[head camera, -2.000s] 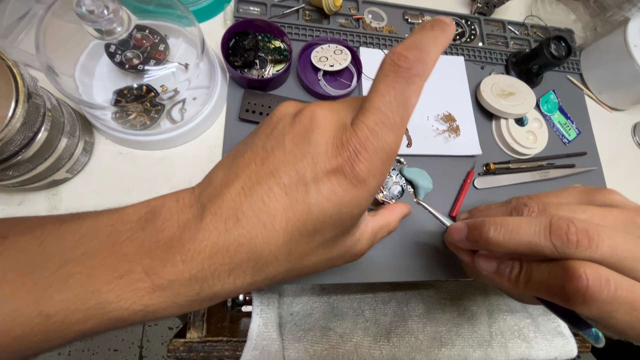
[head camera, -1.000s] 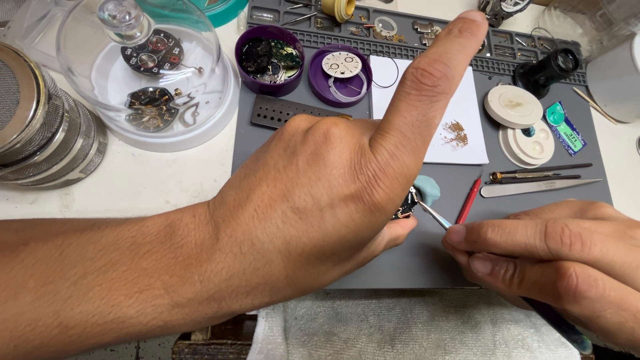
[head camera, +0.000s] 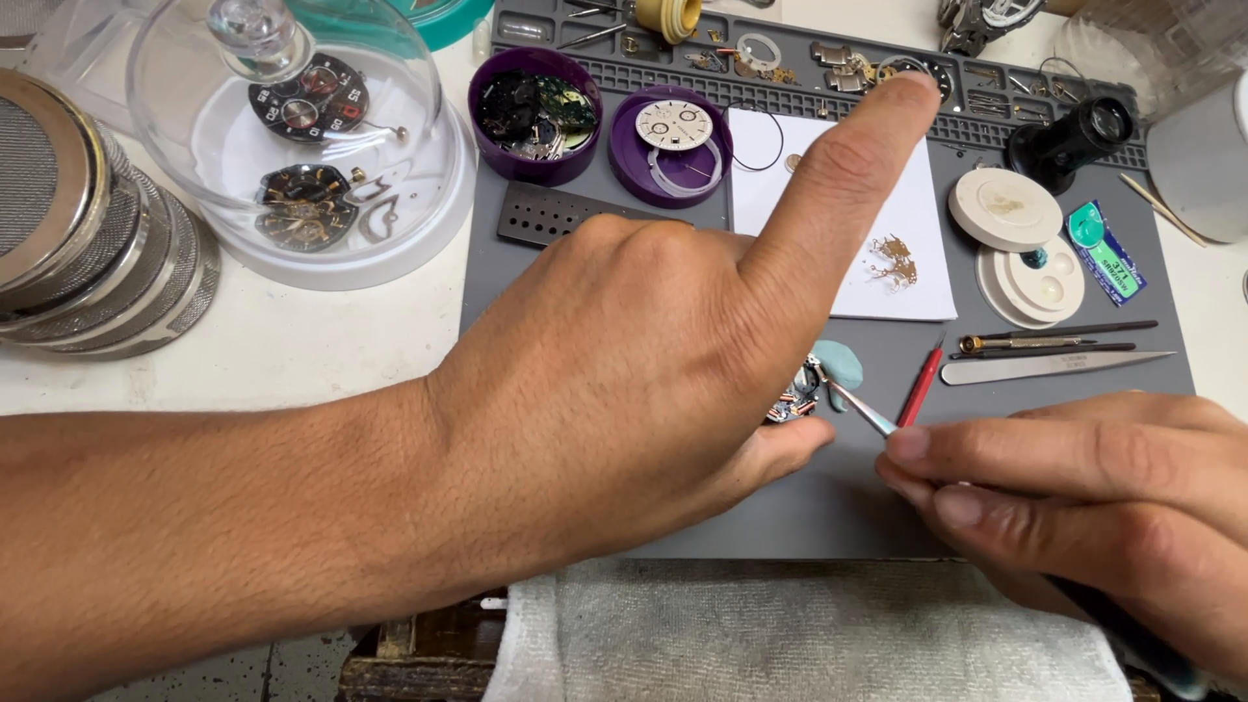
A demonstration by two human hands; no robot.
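My left hand [head camera: 643, 361] reaches over the grey mat [head camera: 682, 526], index finger extended; its thumb and hidden fingers hold a watch movement [head camera: 798, 398], which is mostly covered by the hand. In my right hand [head camera: 1082, 487] is a slim pointed metal tool [head camera: 862, 406], probably tweezers, with its tip at the movement's right edge. A lump of blue-green putty [head camera: 838, 370] lies just beyond that tip. Near my right fingers lies a red-handled fine tool [head camera: 920, 388]. Steel tweezers [head camera: 1053, 367] and a small screwdriver [head camera: 1024, 342] rest above my right hand.
A clear dome [head camera: 292, 127] covers watch dials at left, beside stacked mesh baskets [head camera: 107, 224]. Purple cups [head camera: 536, 166] of watch parts, white paper [head camera: 848, 283] with small brass parts, a loupe [head camera: 1063, 146] and white lidded pots [head camera: 1004, 210] stand behind. A towel [head camera: 780, 634] lies at the front.
The left hand has shifted slightly and covers the movement differently than two seconds ago. The tool in my right hand stays at the movement's edge. The view has moved slightly.
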